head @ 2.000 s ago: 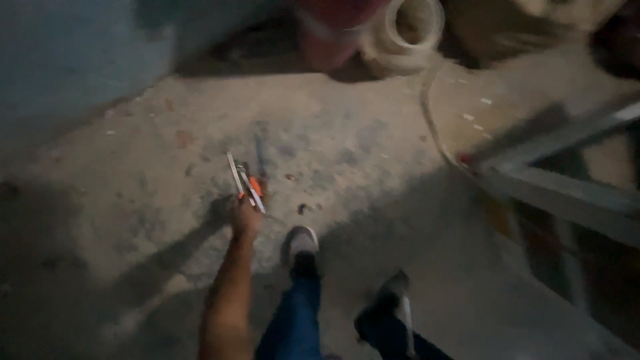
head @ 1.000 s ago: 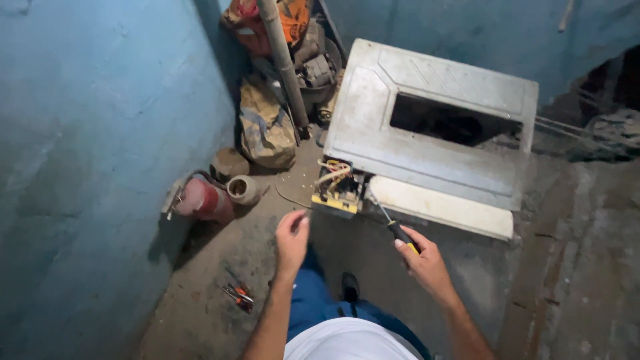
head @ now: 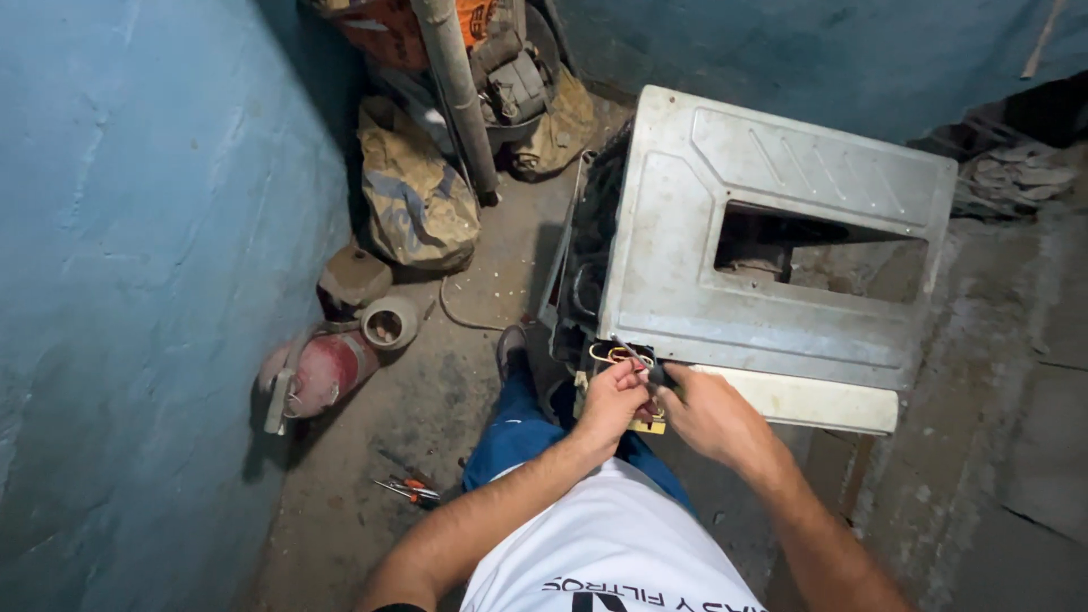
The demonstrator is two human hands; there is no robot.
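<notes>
A metal appliance cabinet (head: 663, 280) with a rectangular opening stands before me, a white panel (head: 790, 398) along its near side. At its near left corner are wires (head: 605, 351) and a yellow part (head: 648, 427). My right hand (head: 710, 412) is closed around the dark handle of a screwdriver (head: 627, 347), its shaft pointing up and left over the wires. My left hand (head: 614, 399) is at the same corner, fingertips pinched close to the shaft; whether they grip a wire or the tool is unclear.
Orange-handled tools (head: 418, 488) lie on the floor at left. A red fire extinguisher (head: 327, 374), a round open container (head: 391, 323) and a worn sack (head: 416, 191) stand by the blue wall. Behind them a thick pole (head: 459, 93) leans near a tub of scrap.
Both hands have come together at the wired corner; one second ago they were apart, with the screwdriver in my right hand. Two seconds ago, a hand was at the orange-handled tools on the floor.
</notes>
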